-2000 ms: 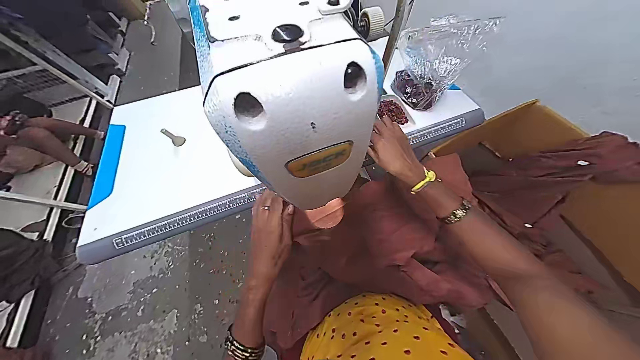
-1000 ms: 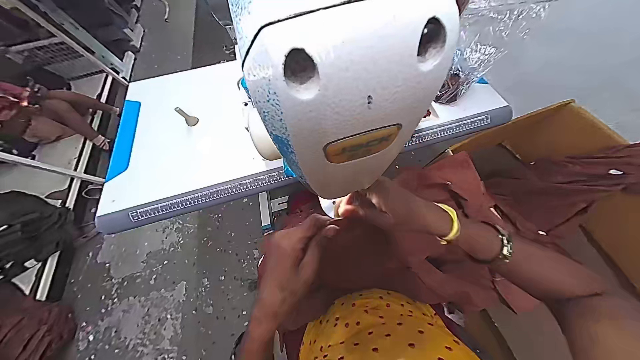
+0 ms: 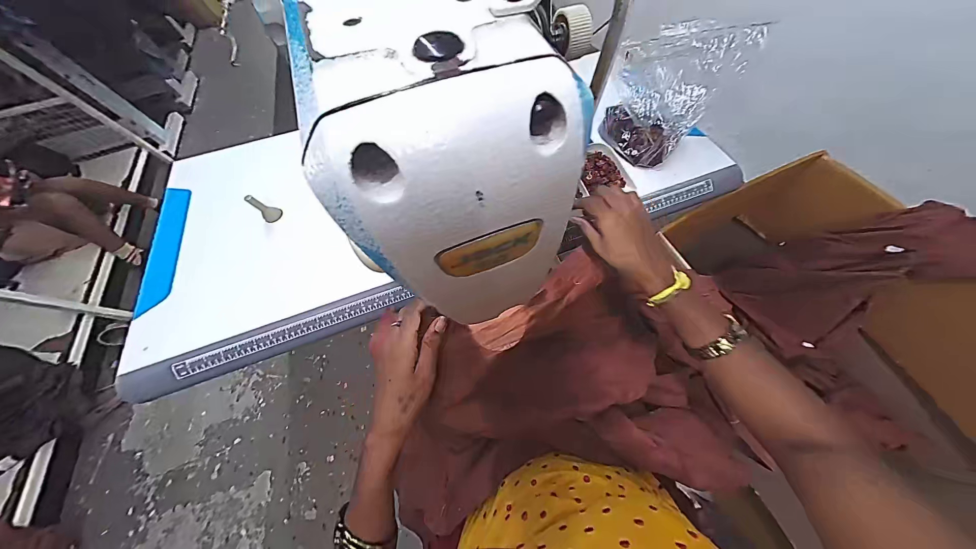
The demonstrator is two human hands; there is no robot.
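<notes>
A white and blue Jack sewing machine head [image 3: 450,168] fills the upper middle and hides its needle area. Reddish-brown cloth [image 3: 549,374] lies across my lap and runs up under the machine's front. My left hand [image 3: 404,358] grips the cloth's left edge, just below the machine. To the right of the machine, my right hand [image 3: 621,232] has its fingers at a small tray of dark red pieces [image 3: 601,171]; the fingertips are partly hidden, so whether they hold a piece cannot be told.
The white machine table [image 3: 229,252] has a ruler strip along its front edge and a small pale tool [image 3: 264,208] on it. A clear plastic bag [image 3: 648,122] stands at the right. An open cardboard box [image 3: 808,191] holds more brown cloth. Another person's legs [image 3: 69,213] show at far left.
My hands were close together at the cloth under the machine one second ago. Now my right hand is over at the tray, and my left hand is further left on the cloth.
</notes>
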